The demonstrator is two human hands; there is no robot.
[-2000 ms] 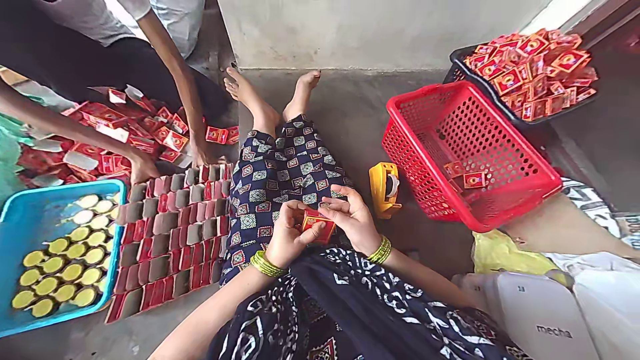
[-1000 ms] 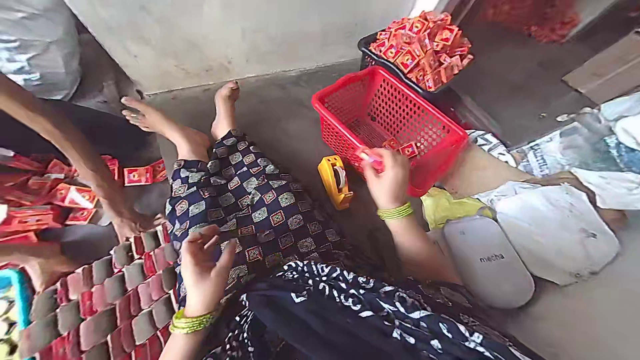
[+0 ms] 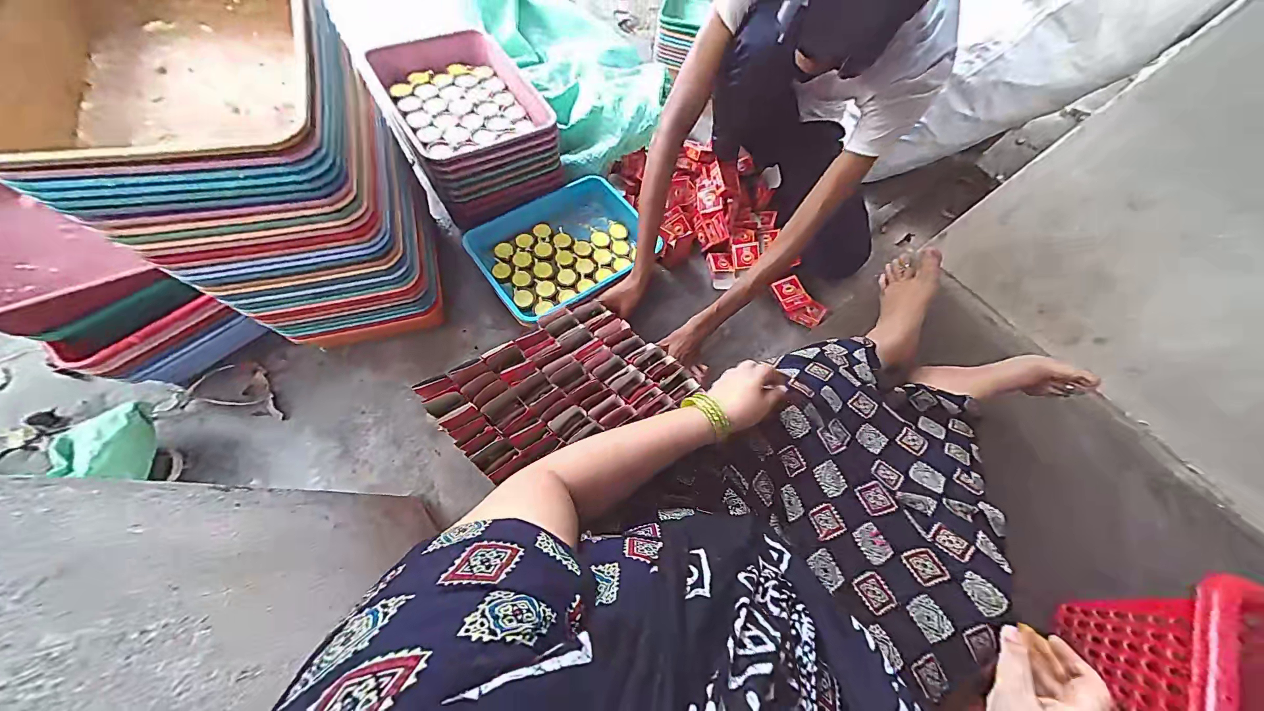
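Note:
My left hand (image 3: 748, 395), with yellow-green bangles at the wrist, is over my patterned trouser leg, beside the right corner of a block of packed rows of red and brown small cartons (image 3: 563, 385). Its fingers are curled; whether they hold anything is hidden. At the bottom right edge, my right hand (image 3: 1047, 673) is partly cut off, near a red perforated plastic basket (image 3: 1126, 647). What is between its fingers cannot be made out. A co-worker's two hands touch or nearly touch the far edge of the block.
Beyond the block stands a blue tray (image 3: 481, 259) of yellow-topped round pieces. A pile of red printed boxes (image 3: 716, 212) lies by the crouching co-worker (image 3: 839, 109). Tall stacked plastic trays (image 3: 375, 237) stand at the left, with a pink tray (image 3: 548, 114) of round pieces behind. A wall is at the right.
The view has swung far to the left. My left hand has gone from above my lap to beside the carton block. My right hand, at the red basket one second ago, is now lower, near the basket.

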